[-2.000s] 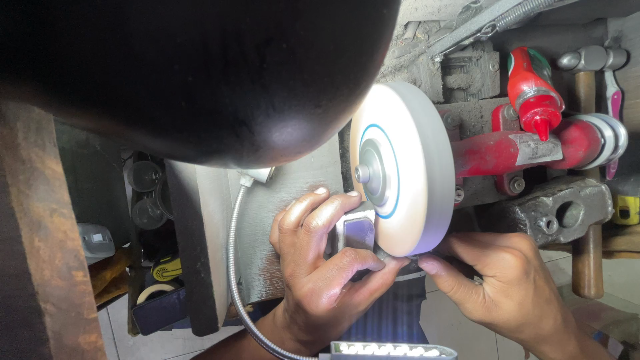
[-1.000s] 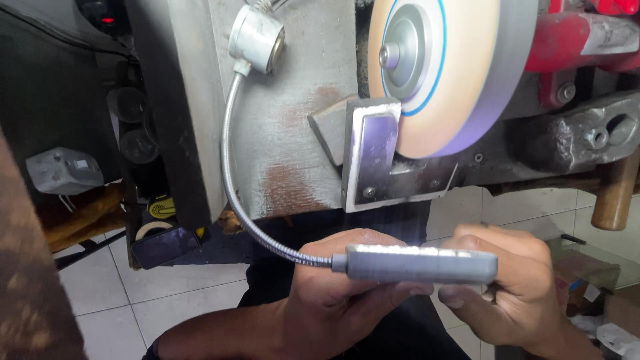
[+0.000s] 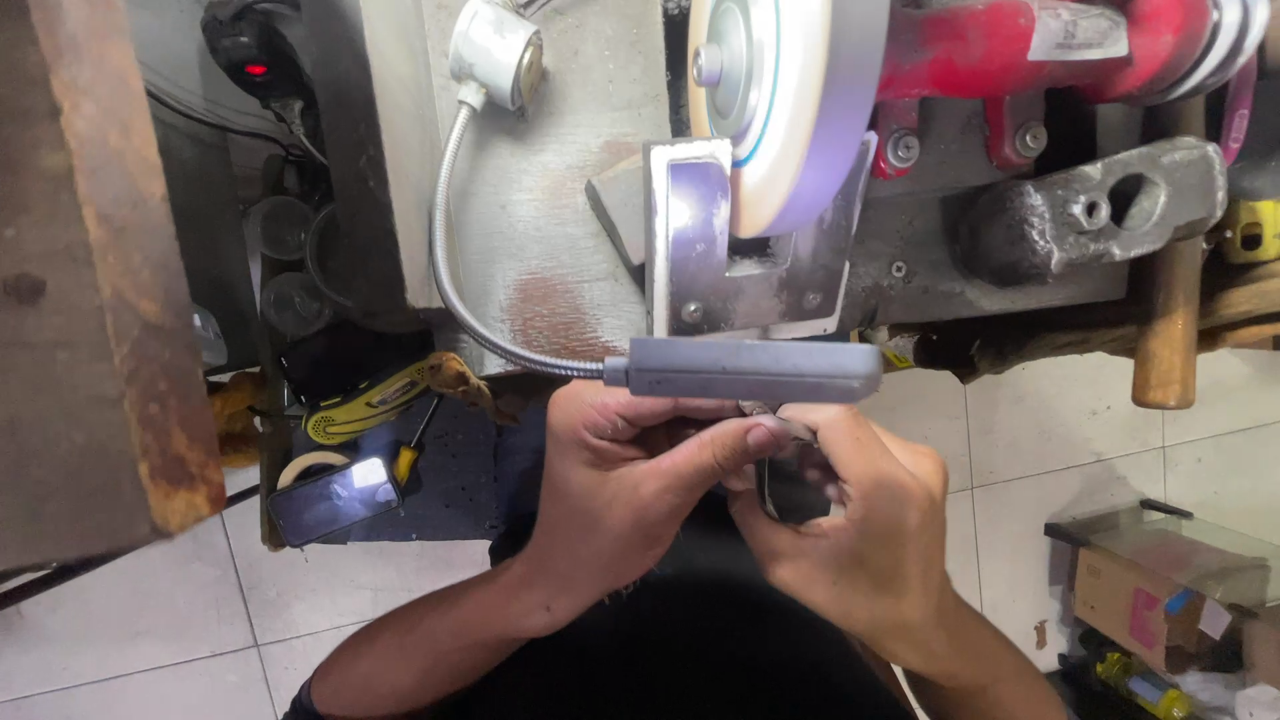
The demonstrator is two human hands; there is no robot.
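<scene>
Below the grey head of a gooseneck lamp (image 3: 750, 370), both hands hold a small metal piece (image 3: 785, 428), partly covered by fingers and lamp. My left hand (image 3: 640, 470) pinches it between thumb and fingers. Around its other end closes my right hand (image 3: 860, 500), where a thin dark curved edge (image 3: 766, 488) shows at the palm; whether that belongs to the same piece I cannot tell. Above the lamp head, the pale wheel of a bench grinder (image 3: 820, 110) stands over a notched metal tool rest (image 3: 688, 230). The hands are apart from the wheel.
A heavy steel block (image 3: 1090, 210) and a wooden hammer handle (image 3: 1166, 330) lie at the right, beside the red grinder body (image 3: 960, 50). The lamp's flexible neck (image 3: 440, 210) curves down at left. A phone (image 3: 335, 500) and a yellow-handled tool (image 3: 370, 400) lie lower left.
Two seconds ago both hands were at the wheel's lower edge and the tool rest. They have moved away from it and are now below the lamp head, and the view has shifted.
</scene>
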